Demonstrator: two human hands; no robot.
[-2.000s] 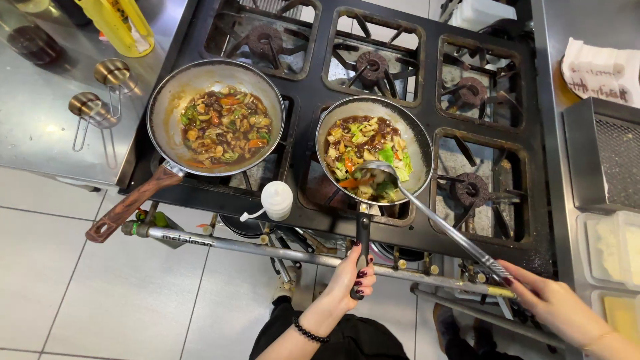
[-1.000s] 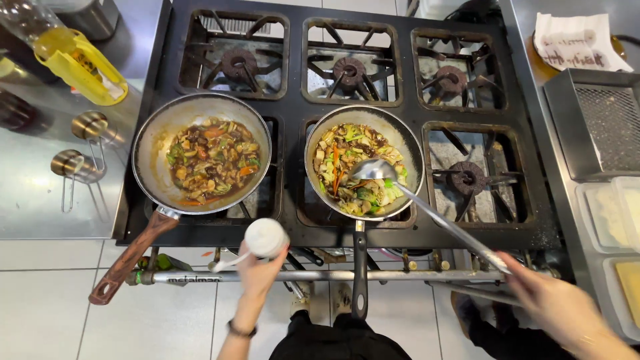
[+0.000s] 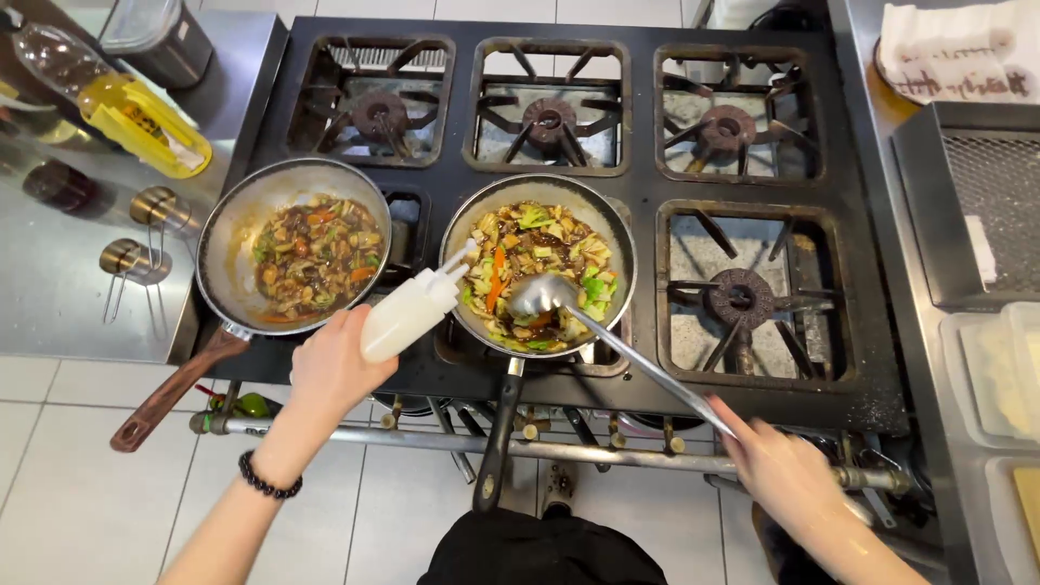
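My left hand grips a white squeeze bottle, tilted so its nozzle points over the left rim of the right frying pan. Whether anything flows from the nozzle I cannot tell. In that pan lie chopped vegetables in brown sauce, with the bowl of a metal ladle resting among them. My right hand holds the ladle's handle. The pan's black handle points toward me, untouched. Left of it, a second frying pan with a wooden handle holds a similar, darker mix.
Both pans sit on the front of a black gas range with several open burners. Small metal measuring cups, an oil bottle and a yellow container stand on the left counter. A metal tray and plastic tubs line the right.
My left hand let go of the right pan's handle, took the squeeze bottle from the range's front edge and brought it, tipped, to that pan. The ladle stays in my right hand.
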